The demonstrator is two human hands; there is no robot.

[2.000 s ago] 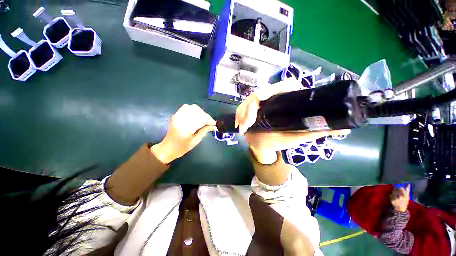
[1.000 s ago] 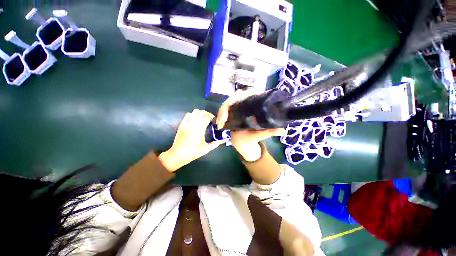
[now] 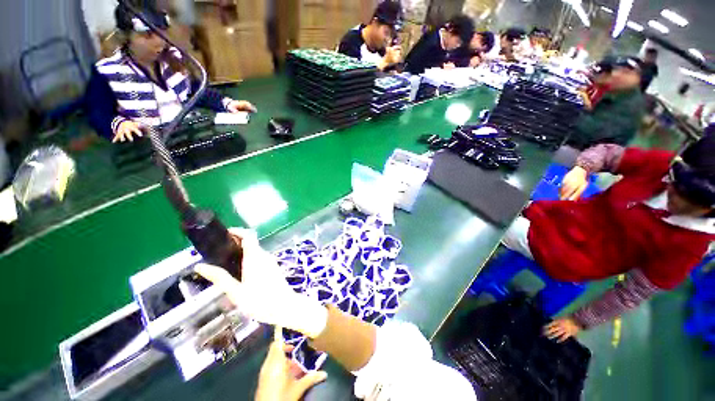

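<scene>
My right hand (image 3: 266, 290) grips the black electric screwdriver (image 3: 213, 239), which stands tilted with its cable end up and away. Its bit end is hidden behind my hand. My left hand (image 3: 284, 381) is low in the picture, cut off by the bottom edge, with its fingers around an octagonal housing (image 3: 308, 355) with a pale rim and dark centre. Whether the bit touches this housing cannot be seen. The white and blue screw feeder (image 3: 186, 349) stands left of my hands, partly behind my right hand. Many similar housings (image 3: 357, 274) lie in a pile beyond my right forearm.
An open white box (image 3: 69, 374) lies left of the feeder. Clear plastic (image 3: 372, 190) and a white box (image 3: 408, 176) stand behind the pile. A dark mat (image 3: 478, 188) lies farther right. A person in red (image 3: 588, 227) reaches toward black trays (image 3: 513, 352). Others sit across the line.
My view has swung up and to the right, showing the line and people. My hands and the feeder now appear lower and further left. My right hand still holds the screwdriver.
</scene>
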